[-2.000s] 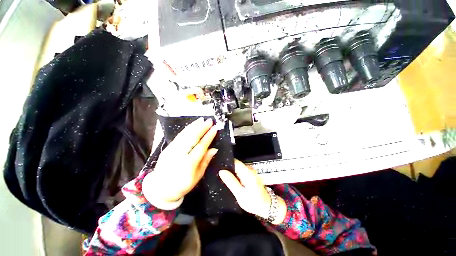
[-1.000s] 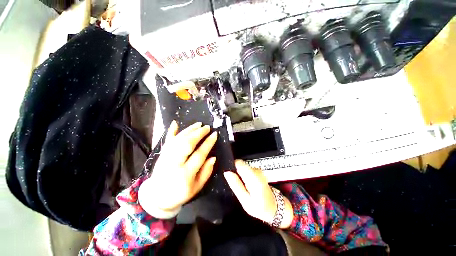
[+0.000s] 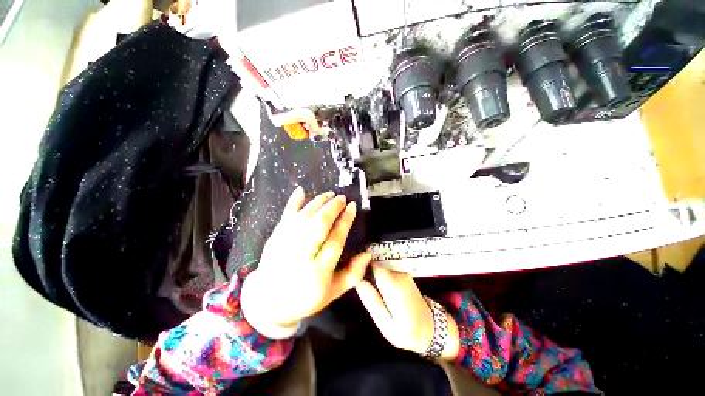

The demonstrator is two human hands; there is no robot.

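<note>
A black speckled fabric piece (image 3: 290, 174) lies on the machine bed, its right edge at the presser foot (image 3: 349, 166). My left hand (image 3: 305, 255) lies flat on the fabric just below the foot, fingers slightly spread. My right hand (image 3: 398, 305) is at the bed's front edge, thumb and fingers close together on the fabric's near end; the grip is partly hidden. The white overlock machine (image 3: 309, 46) with red "BRUCE" stands behind. An orange part (image 3: 296, 130) sits left of the foot. Pale loose threads hang at the fabric's left edge.
A large black garment pile (image 3: 116, 170) fills the left side beside the bed. Four black tension knobs (image 3: 483, 81) project from the machine front. A black plate (image 3: 406, 215) is set in the bed right of the fabric. More black cloth (image 3: 618, 325) lies below the table at the right.
The fabric has moved away from me past the foot, and more of it shows beyond my left hand. My hands are closer together near the bed's front edge. The camera view has shifted slightly.
</note>
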